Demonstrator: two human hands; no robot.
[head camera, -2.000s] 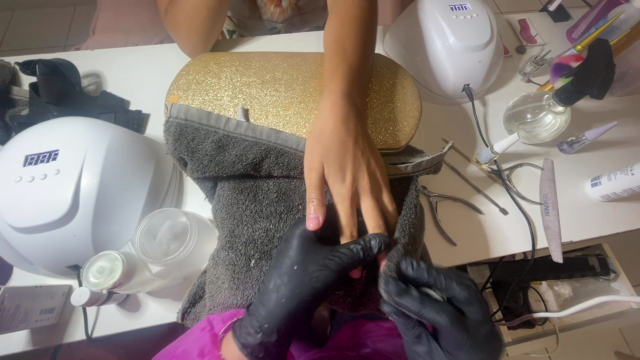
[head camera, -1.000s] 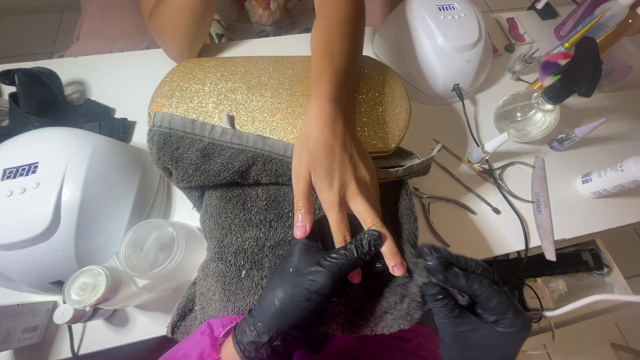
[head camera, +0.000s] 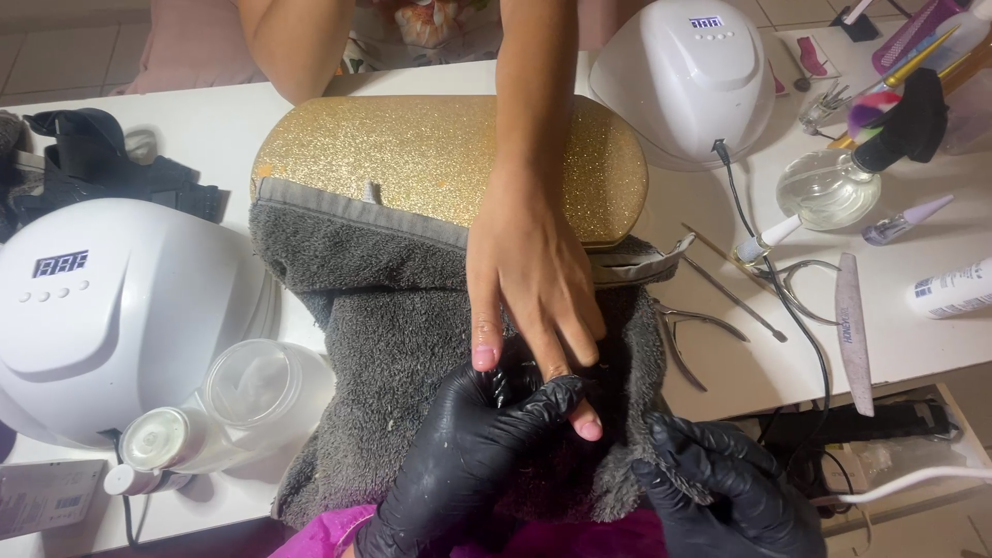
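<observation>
My left hand (head camera: 484, 446), in a black glove, grips a finger of another person's hand (head camera: 527, 271), its thumb across that finger near the tip. The other person's palm faces down over a dark grey terry towel (head camera: 387, 387). In my right hand (head camera: 721, 480), also black-gloved, the towel's right edge is pinched between thumb and fingers. The towel partly covers a gold glitter armrest (head camera: 372, 147), under the other person's forearm. Cuticle nippers (head camera: 682, 333) lie to the right of the towel, near a metal pusher (head camera: 736, 298).
White nail lamps stand at the left (head camera: 101, 302) and upper right (head camera: 690, 77). Clear plastic jars (head camera: 252, 387) are beside the left lamp. At right are a nail file (head camera: 852, 333), a spray bottle (head camera: 829, 186), a white bottle (head camera: 957, 291), a black cable (head camera: 748, 209) and an open drawer (head camera: 907, 496).
My right hand, beside the other person's fingertips two seconds ago, has moved right with the towel edge. My left thumb now lies across a finger, with a different fingertip exposed.
</observation>
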